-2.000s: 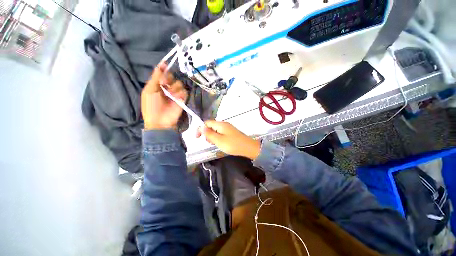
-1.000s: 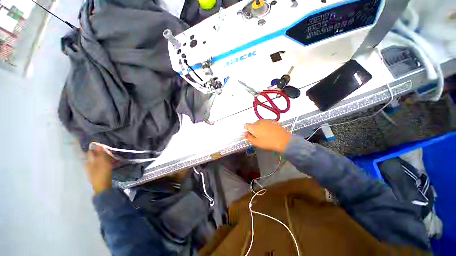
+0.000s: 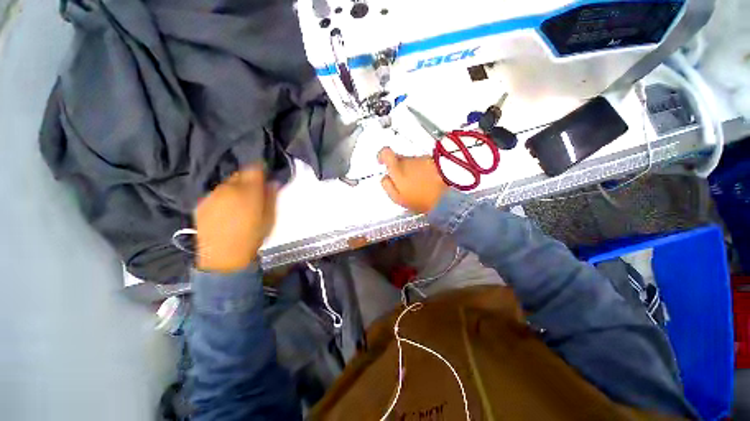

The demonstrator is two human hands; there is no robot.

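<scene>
The dark grey garment (image 3: 189, 90) lies heaped on the left of the table. My left hand (image 3: 234, 218) is blurred at the garment's lower edge; its fingers are hidden, so its grip cannot be told. A small loop of white cord (image 3: 182, 239) shows just left of it. My right hand (image 3: 413, 179) is over the table below the needle area (image 3: 380, 107), fingers curled with thumb and fingertip close together; whether it holds something thin cannot be told. Red-handled scissors (image 3: 465, 159) lie right beside it.
The white sewing machine (image 3: 444, 53) stands behind the hands. Keys (image 3: 495, 123) and a black phone (image 3: 577, 136) lie right of the scissors. A ruler strip (image 3: 329, 242) runs along the front edge. A blue crate (image 3: 695, 312) holds grey pieces at lower right. Dark cloth (image 3: 308, 353) hangs below the table.
My left hand has moved from the far left edge back right and up onto the garment. My right hand has moved up toward the needle area. The long white loop no longer shows stretched out.
</scene>
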